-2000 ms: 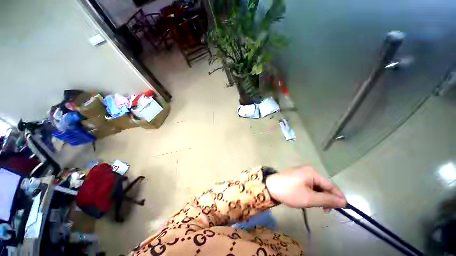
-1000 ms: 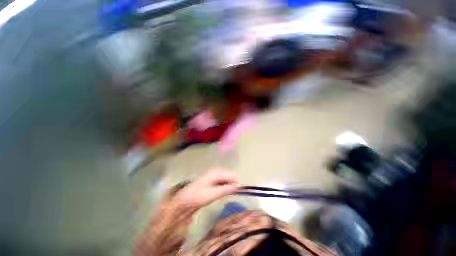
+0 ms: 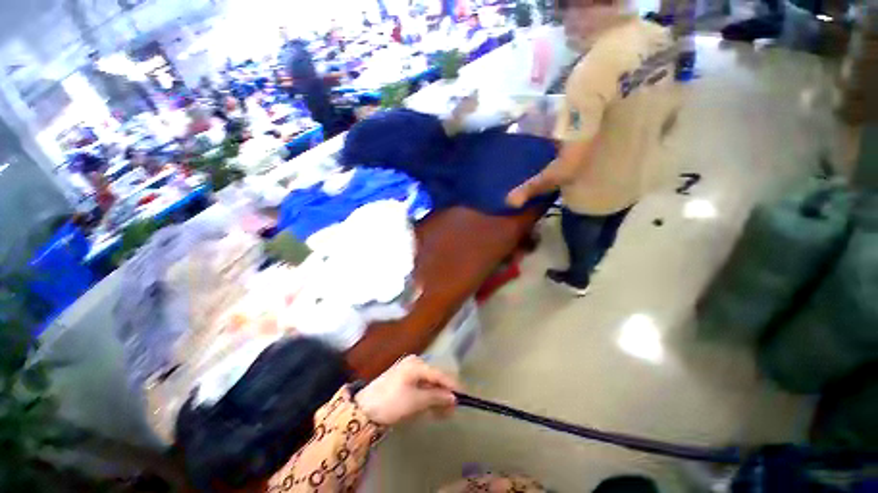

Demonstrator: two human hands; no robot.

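My left hand [image 3: 408,391], in a patterned tan sleeve, pinches the end of a thin dark cord [image 3: 578,433] between thumb and fingers. The cord looks doubled. It runs from my fingertips to the right, sloping slightly down, and merges with dark blurred shapes at the lower right edge. Its far end cannot be made out. My right hand is not in view.
A brown table [image 3: 462,265] carries heaped garments: black [image 3: 265,409], white [image 3: 361,260], blue [image 3: 332,204] and navy [image 3: 501,166]. A person [image 3: 616,116] stands at it, one hand on the navy cloth. Large green bundles [image 3: 770,265] stand right. A busy workshop lies beyond.
The view has swung from the office floor with plant and glass door, through blur, to the garment table and person. My left hand still holds the cord, now further left in view.
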